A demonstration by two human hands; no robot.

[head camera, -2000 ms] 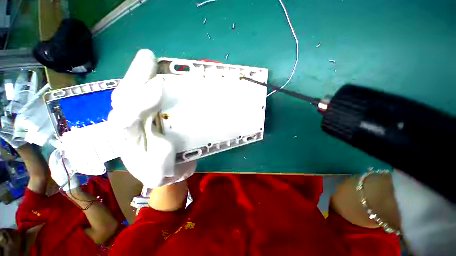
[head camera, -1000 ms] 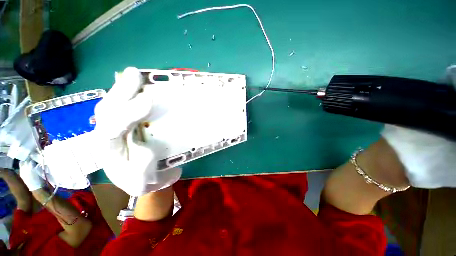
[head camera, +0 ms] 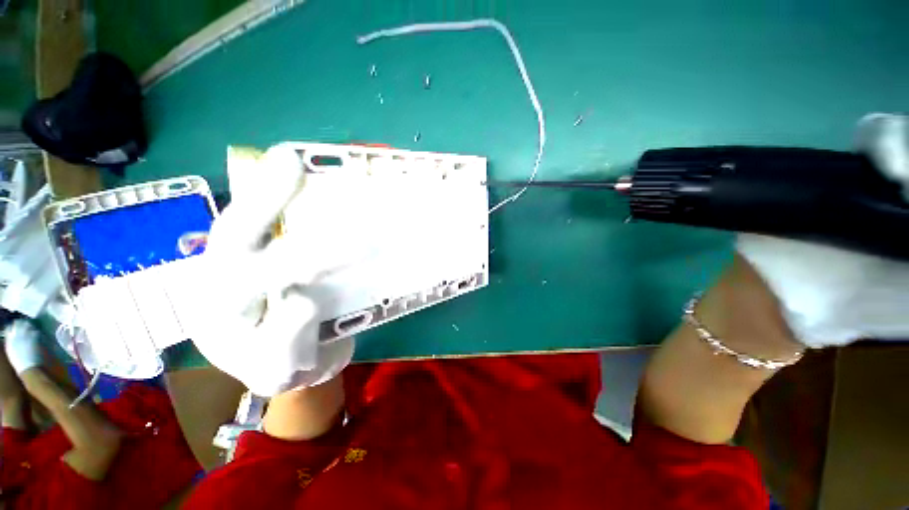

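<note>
My gloved left hand [head camera: 261, 284] grips the white base housing [head camera: 399, 224] at its left end, thumb and fingers on its flat face. My gloved right hand [head camera: 832, 289], partly cut off by the right edge, holds the black electric screwdriver [head camera: 738, 189]. Its thin bit [head camera: 568, 184] points left, with the tip close to the housing's right edge; whether it touches is unclear. A white lead wire [head camera: 533, 105] curves from the housing's right side over the bench. An open housing with a blue panel [head camera: 140, 234] lies left of my left hand.
Several tiny screws [head camera: 428, 82] lie scattered on the green bench [head camera: 698, 80]. A black bowl-like object [head camera: 90, 110] sits at the upper left by a wooden strip [head camera: 60, 179]. Another person's arm and red clothing [head camera: 100, 438] show at the lower left. Brown cardboard [head camera: 872, 428] is at the lower right.
The bit has drawn back from the housing's upper right face, and the screwdriver now lies level. The housing has shifted left in view. My left fingers have changed position slightly on the housing.
</note>
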